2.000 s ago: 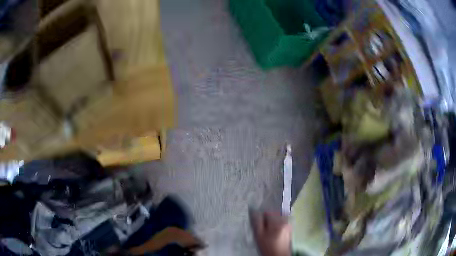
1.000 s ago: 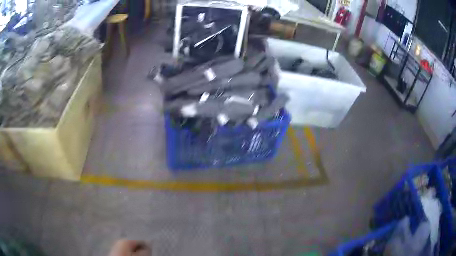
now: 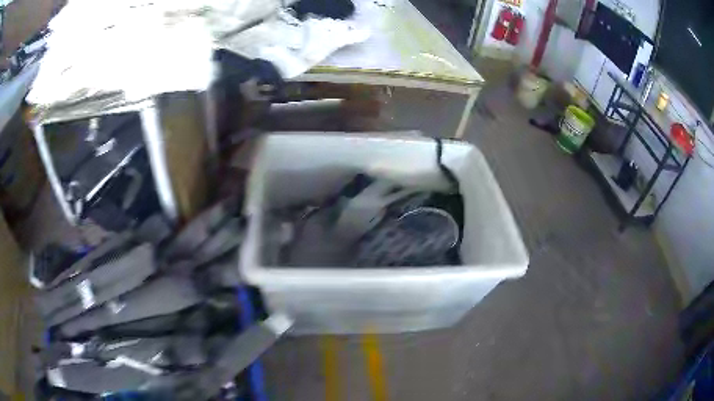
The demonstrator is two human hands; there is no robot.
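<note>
Neither of my hands is in the picture. Nearest in front of me at the lower left is a blue crate [image 3: 255, 345], heaped with dark grey garment pieces [image 3: 125, 294] that carry small white tags. Beside it, to the right, stands a large white plastic bin [image 3: 384, 301] with grey and dark cloth pieces [image 3: 337, 227] low inside it. A dark strap or strip hangs over the bin's back rim. The view is somewhat blurred.
A white-covered table [image 3: 125, 63] with dark pieces beneath stands at the upper left. A long pale worktable [image 3: 407, 47] is behind the bin. On the right are a dark metal rack [image 3: 618, 149], a green-yellow bucket [image 3: 575, 129] and a blue crate edge [image 3: 697, 380]. Yellow lines mark the floor.
The view has moved forward and turned right. The white bin is now near the middle and the heaped blue crate at the lower left. The hand at the bottom edge is out of view.
</note>
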